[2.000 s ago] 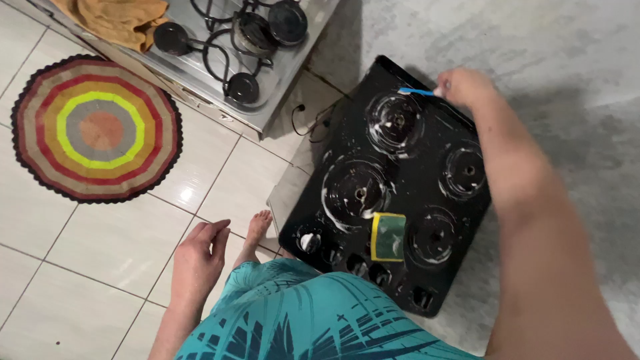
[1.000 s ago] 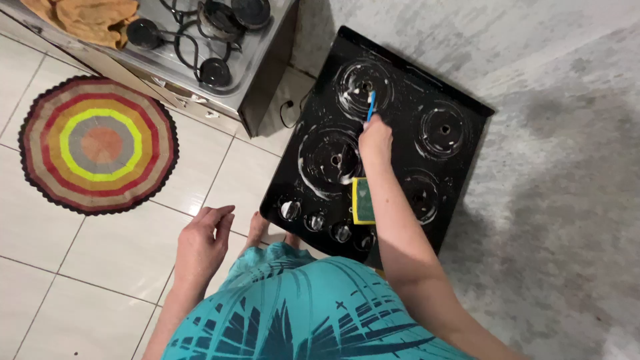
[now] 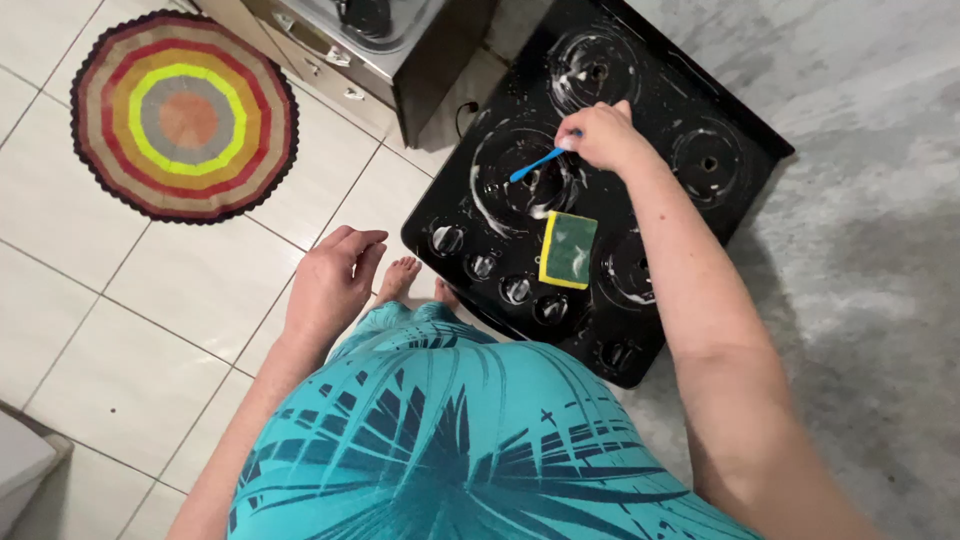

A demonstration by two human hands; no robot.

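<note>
My right hand (image 3: 604, 139) grips a blue toothbrush (image 3: 544, 161) over the black stove top (image 3: 600, 202). One end of the toothbrush points down-left over the large burner well (image 3: 525, 176); whether it touches is not clear. White foam is smeared around the burner wells and the control knobs (image 3: 516, 289). A green and yellow scouring sponge (image 3: 568, 250) lies on the stove top near the knobs, below my right hand. My left hand (image 3: 336, 274) hangs left of the stove, over the tiled floor, its fingers curled with nothing visible in them.
A round striped rug (image 3: 187, 116) lies on the white floor tiles at the upper left. A cabinet with drawers (image 3: 337, 71) and a metal top stands at the top centre. A grey marbled surface (image 3: 862, 225) extends right of the stove. My bare feet (image 3: 397, 280) are beside the stove's edge.
My right hand has moved with the toothbrush from the far part of the stove top to beside the large burner well. My left hand stays low at the left. The view has shifted.
</note>
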